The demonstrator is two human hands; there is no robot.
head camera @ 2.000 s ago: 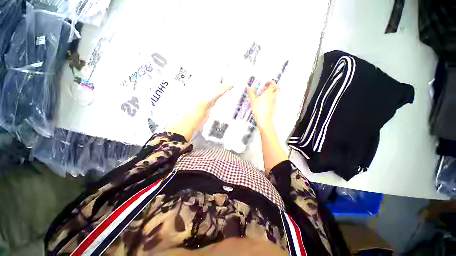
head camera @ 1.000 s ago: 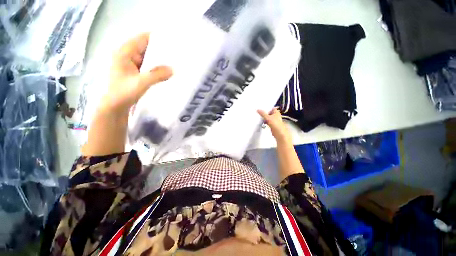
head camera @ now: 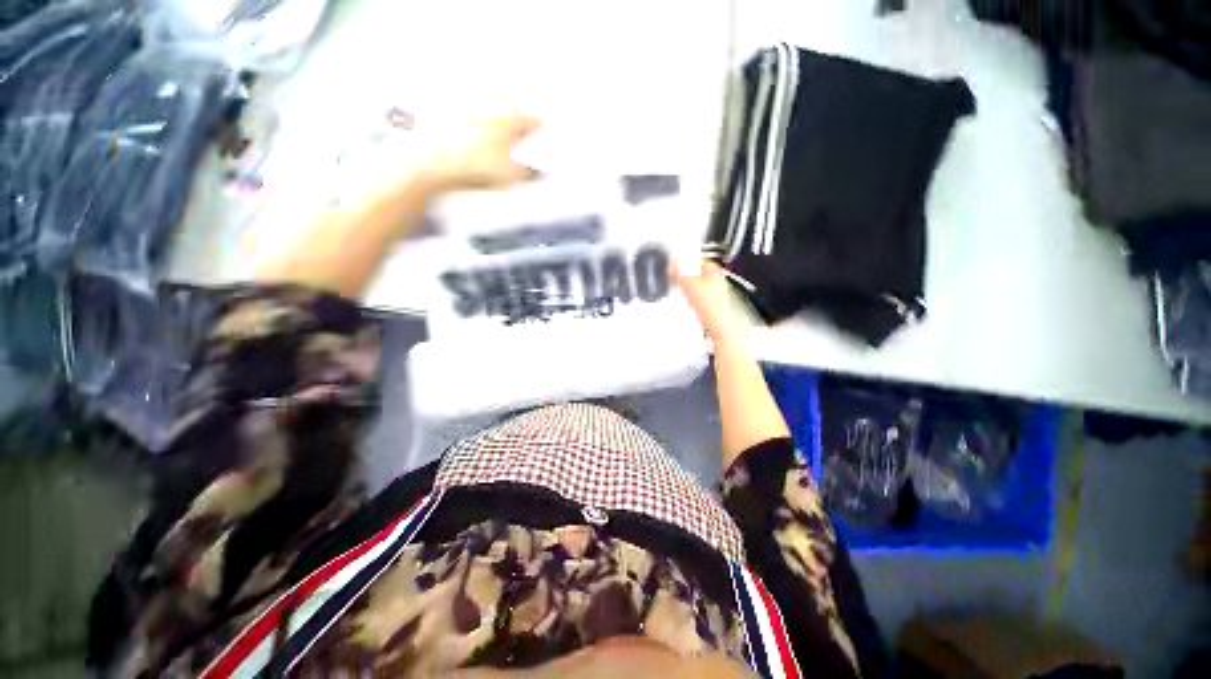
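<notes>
A white printed garment bag (head camera: 558, 292) with large dark "SHUTIAO" lettering lies over the table's near edge, in front of my body. Its lower part reaches past the edge. My right hand (head camera: 704, 295) holds the bag's right edge. My left hand (head camera: 481, 157) is above the bag's upper left part, blurred, with fingers apart; I see nothing held in it. A dark patch shows near the bag's upper right. Whether anything is inside the bag is hard to tell.
A black garment (head camera: 850, 179) with white stripes lies folded at the right. Bagged dark garments (head camera: 100, 173) are piled at the left. Dark garments (head camera: 1145, 146) lie at the far right. A blue crate (head camera: 930, 533) holding clear-bagged items stands below the table edge.
The printed bag has turned and flattened, its lettering now running nearly level. My left hand has moved right and away from my body. The view has shifted slightly.
</notes>
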